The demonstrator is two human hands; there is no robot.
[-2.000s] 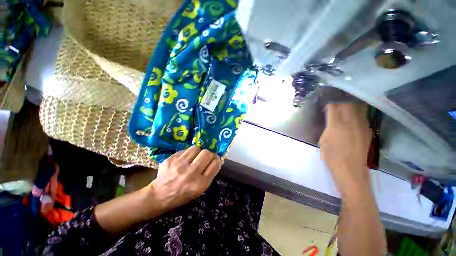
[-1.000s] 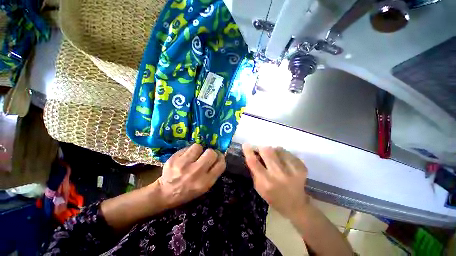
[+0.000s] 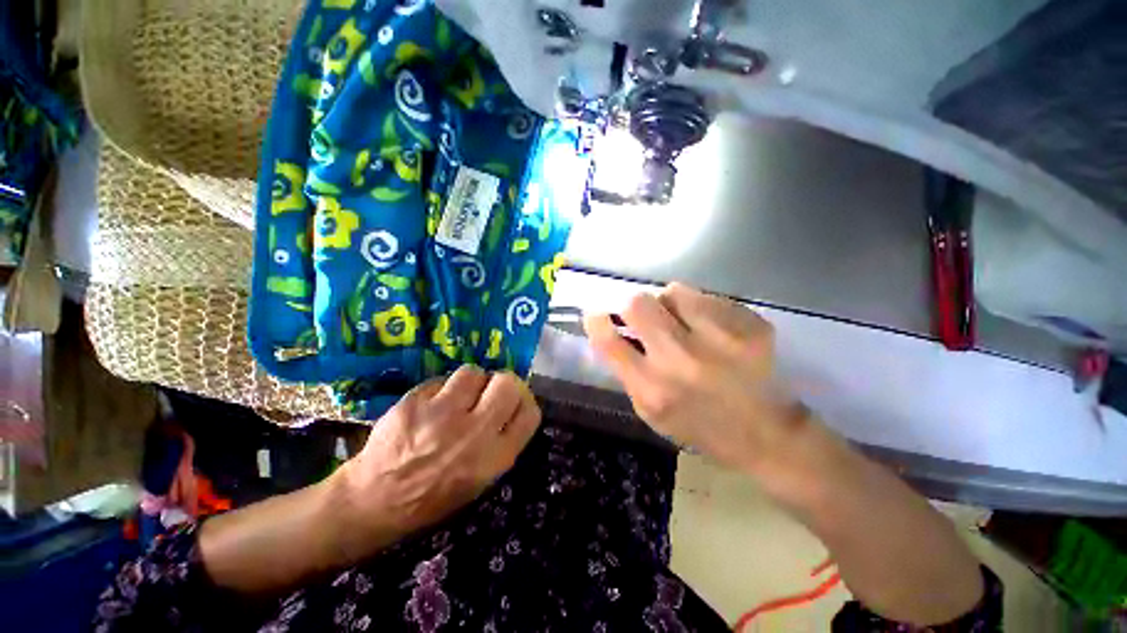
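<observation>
The teal lining [image 3: 371,210] with yellow flowers and white swirls lies bunched left of the needle, its right edge in the lamp glow by the presser foot [image 3: 587,161]. A white label [image 3: 467,210] shows on it. The beige straw bag body [image 3: 161,297] lies left of and under the lining. My left hand [image 3: 451,433] grips the lining's lower edge with closed fingertips. My right hand [image 3: 686,359] is right of the lining, over the table's front part, fingers curled with thumb near the fingertips; whether it holds a thread cannot be told.
The white sewing machine head [image 3: 840,74] fills the upper right. Red-handled snips [image 3: 952,272] lie on the metal bed plate [image 3: 816,223]. A beige strap [image 3: 185,173] curves over the bag. An orange-red strip [image 3: 791,602] shows below the table edge.
My right hand came back from the snips area to beside the lining, then rose slightly from the table's front edge. My left hand stays on the lining. The view has shifted a little.
</observation>
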